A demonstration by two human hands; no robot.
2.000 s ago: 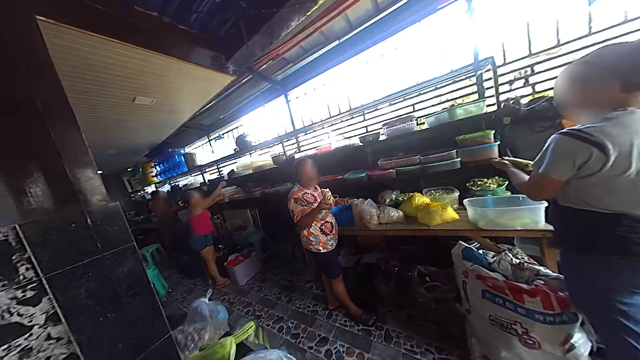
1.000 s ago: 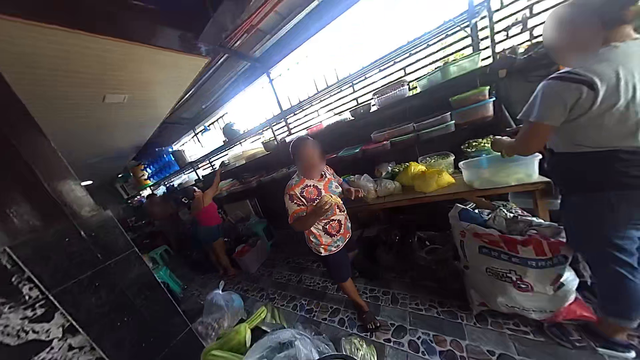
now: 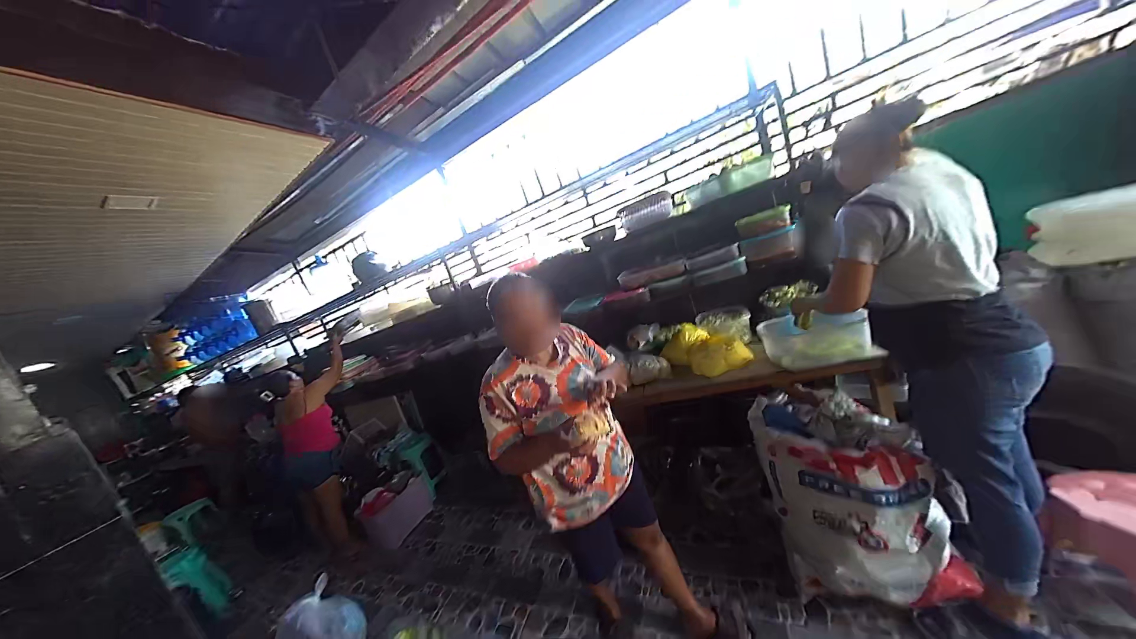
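Neither my left hand nor my right hand is in view. A person in a patterned shirt stands at the centre, holding something yellowish at the chest. At the right, a person in a grey shirt reaches over a clear plastic tub with pale green contents, on a wooden table. Yellow plastic bags lie on the table left of the tub. Further off, a person in a pink top raises one arm towards the shelves.
A large printed sack stands on the patterned floor by the table, stuffed with plastic. A tied plastic bag is at the lower edge. Green stools stand at the left beside a dark tiled pillar. Food containers line the shelves.
The view has swung right and tilted. The person in the patterned shirt has come nearer, facing this way. The person in the grey shirt now bends over the tub with an arm lowered.
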